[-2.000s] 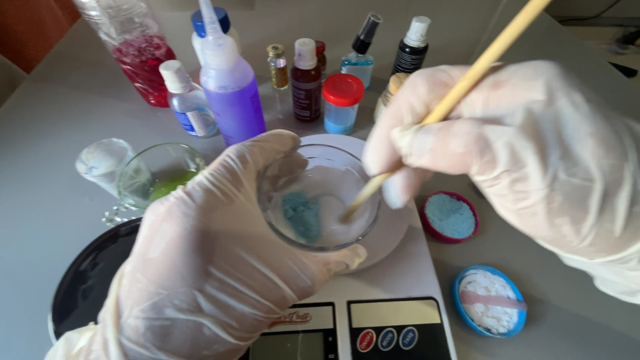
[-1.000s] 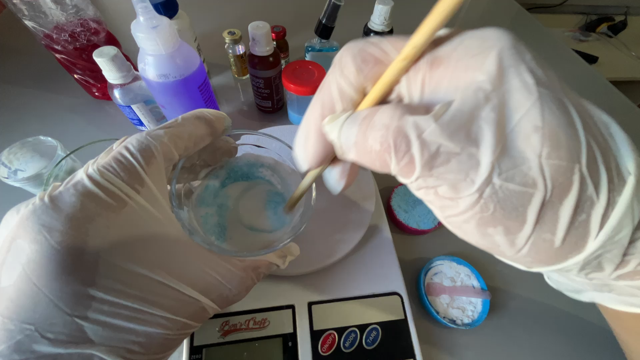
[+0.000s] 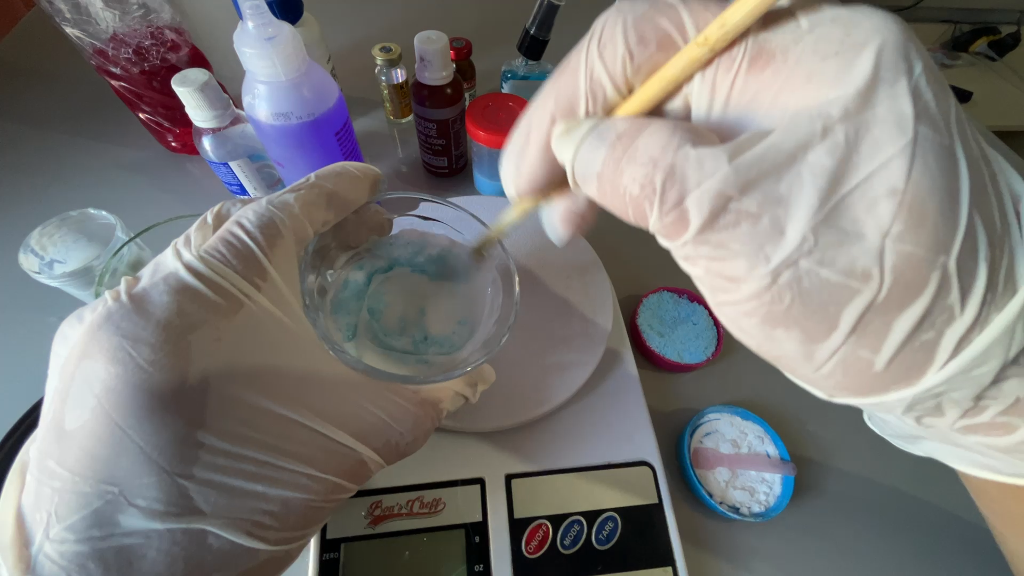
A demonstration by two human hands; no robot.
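My left hand (image 3: 216, 360), in a whitish glove, grips a small clear glass bowl (image 3: 408, 372) by its rim and side. The bowl is tilted over the round plate (image 3: 552, 352) of a white kitchen scale (image 3: 592, 432). Inside lies a pale mixture (image 3: 416, 308) with blue-green streaks. My right hand (image 3: 720, 160), gloved too, pinches a thin wooden stick (image 3: 680, 68), whose blurred lower end is at the bowl's far right inner side. To the right of the scale stand a pink cap of light blue powder (image 3: 678, 328) and a blue cap of white powder (image 3: 736, 456), crossed by a pinkish strip.
Behind the scale stand a purple-liquid bottle (image 3: 296, 120), a white-capped bottle (image 3: 228, 144), a dark red bottle (image 3: 440, 120), a small vial (image 3: 392, 84) and a red-lidded jar (image 3: 492, 132). Further left are a bag of red material (image 3: 152, 80) and a small clear cup (image 3: 76, 248).
The blue-green clump seen two seconds ago at the bowl's left has spread into streaks around the mixture. The stick's tip has moved from the lower right of the bowl to its upper right.
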